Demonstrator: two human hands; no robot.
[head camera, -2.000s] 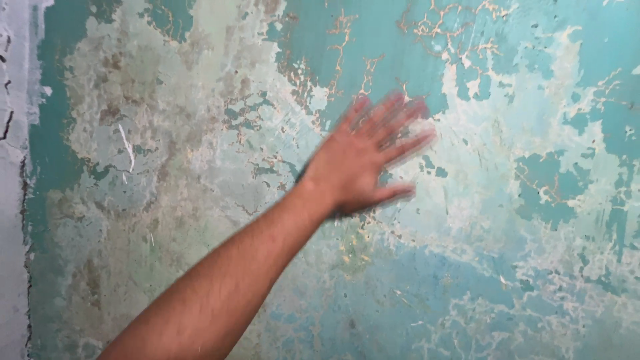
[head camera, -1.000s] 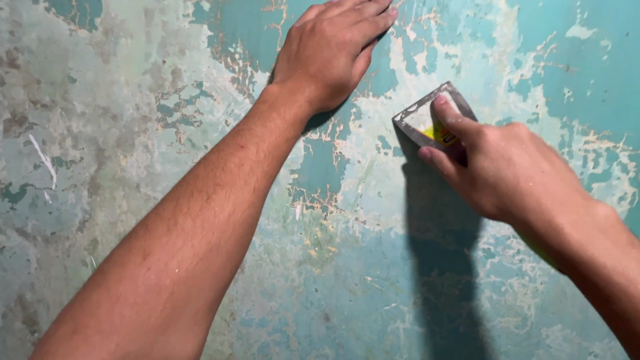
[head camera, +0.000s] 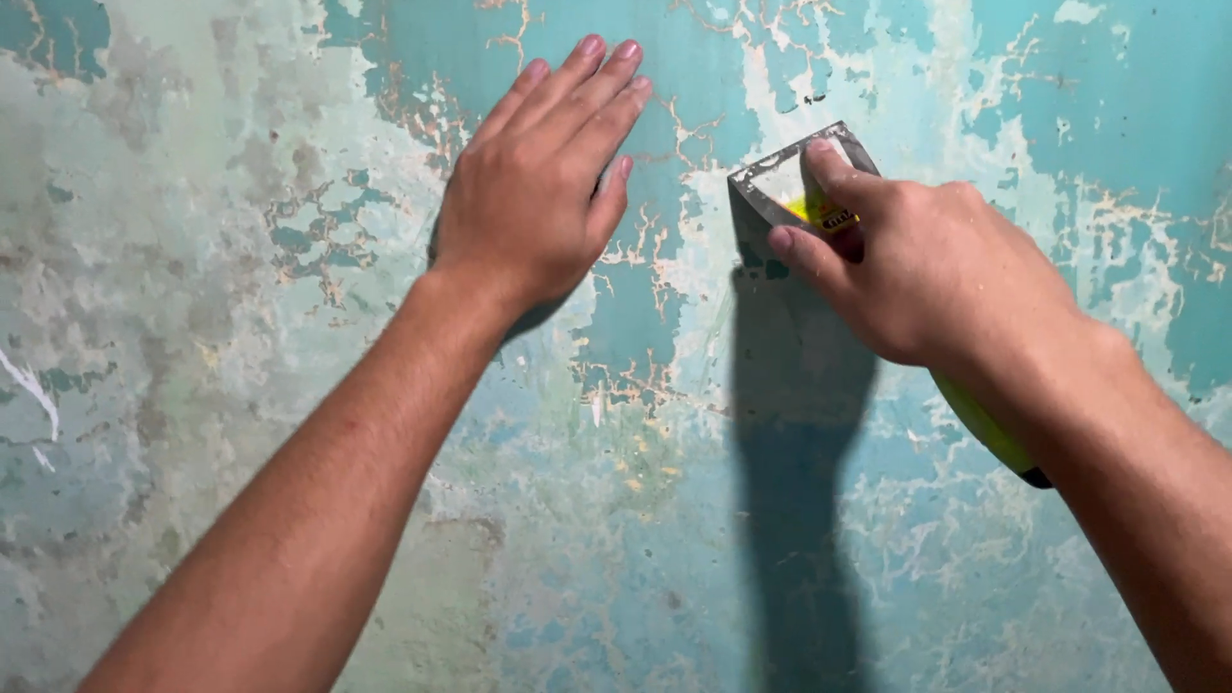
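A wall (head camera: 597, 539) with worn, flaking turquoise and pale green paint fills the head view. My left hand (head camera: 544, 178) rests against it at upper centre, back towards me, fingers pointing up and right, thumb slightly apart, holding nothing. Right of it, my right hand (head camera: 948, 260) grips a putty knife (head camera: 775, 178) with a wide metal blade and a green handle. The blade's edge points up and left, close to the wall; whether it touches is hard to tell. My index finger and thumb lie on the blade. Most of the handle is hidden behind my hand.
A dark shadow (head camera: 799, 481) falls down the wall below the putty knife. Thin cracks and peeled patches (head camera: 664, 260) lie between my hands. A white scrape mark (head camera: 34, 390) shows at the far left. A small dark flake (head camera: 814, 98) sits just above the blade.
My right hand with the putty knife has come into view since the oldest frame. My left hand, blurred and spread then, now lies against the wall with its fingers closer together.
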